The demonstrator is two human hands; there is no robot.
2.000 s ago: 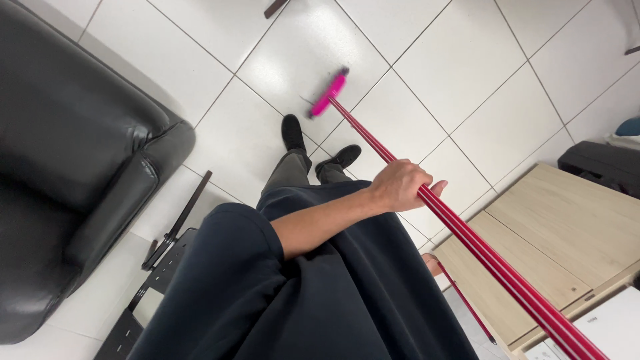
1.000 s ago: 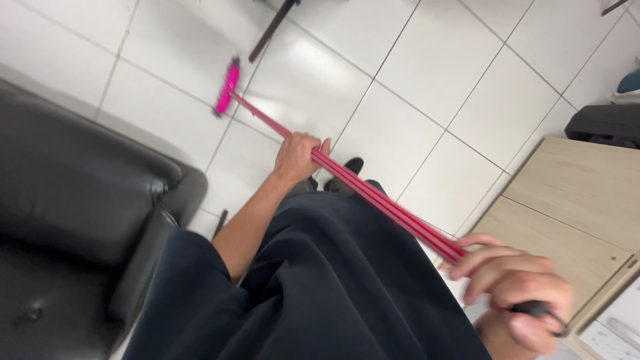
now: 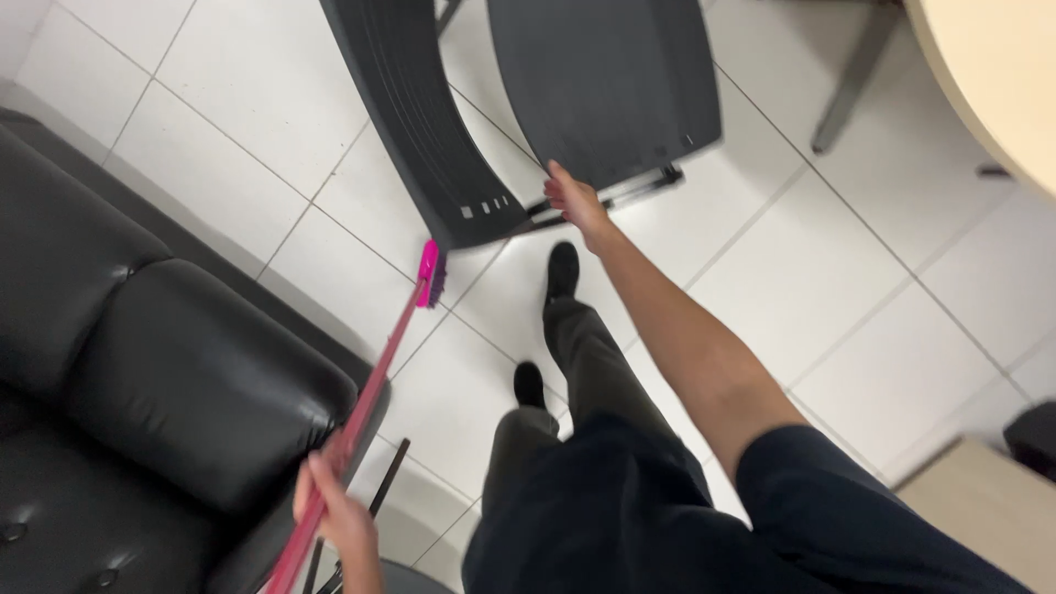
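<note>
A pink broom (image 3: 428,274) with dark bristles touches the tiled floor beside the backrest of a dark plastic chair (image 3: 606,91). Its red pole runs down to the lower left, where my left hand (image 3: 334,499) is wrapped around it, somewhat blurred. My right hand (image 3: 575,200) reaches out to the chair and is closed on its frame, between the backrest and the seat. Part of that grip is hidden by the hand itself.
A black leather sofa (image 3: 198,379) fills the left side. A round pale tabletop (image 3: 990,74) is at the upper right, with a metal leg (image 3: 858,78) under it. A wooden cabinet (image 3: 982,503) stands at the lower right. Part of another chair (image 3: 412,580) shows at the bottom.
The right hand has left the pole and is now at the chair; the left hand alone holds the broom. The view has swung, bringing the chair and round table in.
</note>
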